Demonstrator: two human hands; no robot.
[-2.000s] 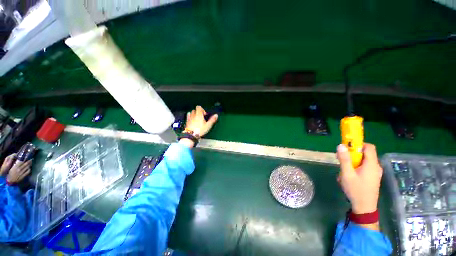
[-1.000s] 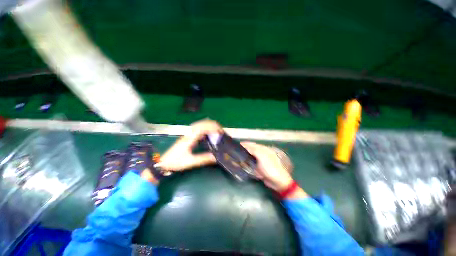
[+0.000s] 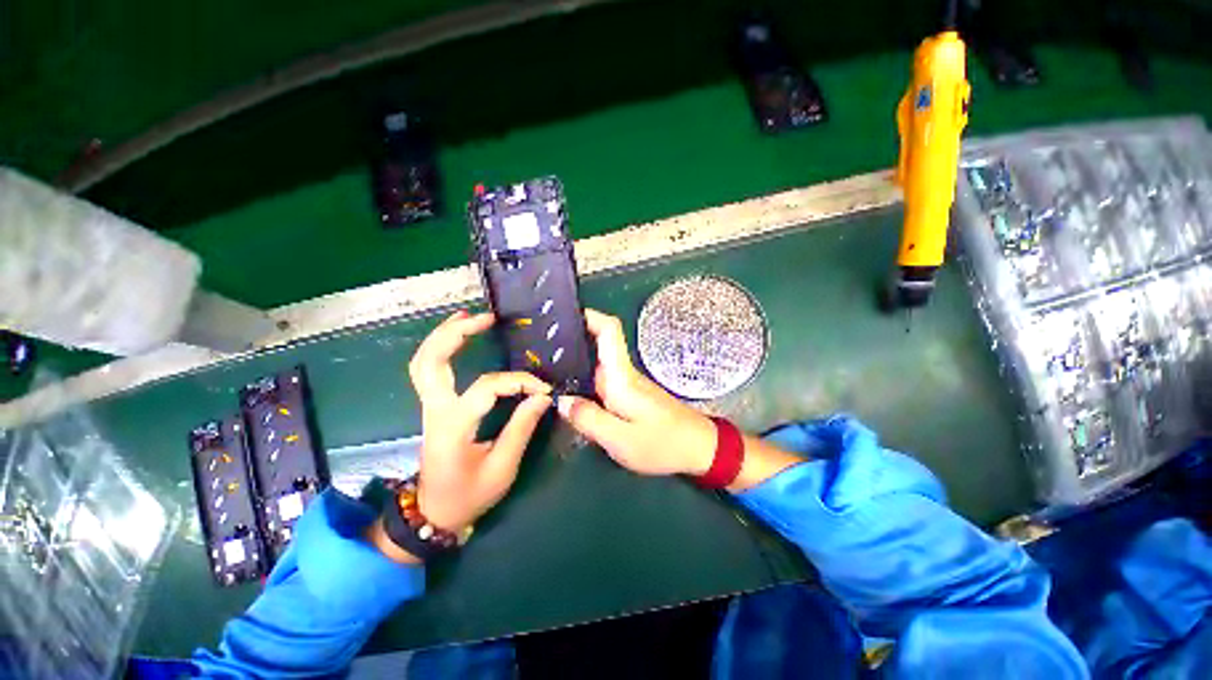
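A black phone body (image 3: 534,286) with a white square label near its top is held upright in front of me, its top end over the belt's metal rail. My left hand (image 3: 476,423) is at its left side and lower end, thumb and forefinger pinched at the lower edge. My right hand (image 3: 625,409) grips its right side and lower corner. Whether a small part is between my fingertips cannot be told. The yellow electric screwdriver (image 3: 933,153) hangs tip down at the upper right, untouched. The round screw dish (image 3: 702,338) lies right of the phone body.
Two phone bodies (image 3: 282,452) lie side by side on the bench at left. A clear tray (image 3: 80,531) is at the far left, and a filled blister tray (image 3: 1103,312) at right. More phone bodies (image 3: 405,170) lie on the green belt. A white wrapped post (image 3: 100,266) juts in at left.
The electric screwdriver has left my right hand and hangs free. My left hand has come back from the belt. Both hands now hold a phone body, turned from tilted to nearly upright.
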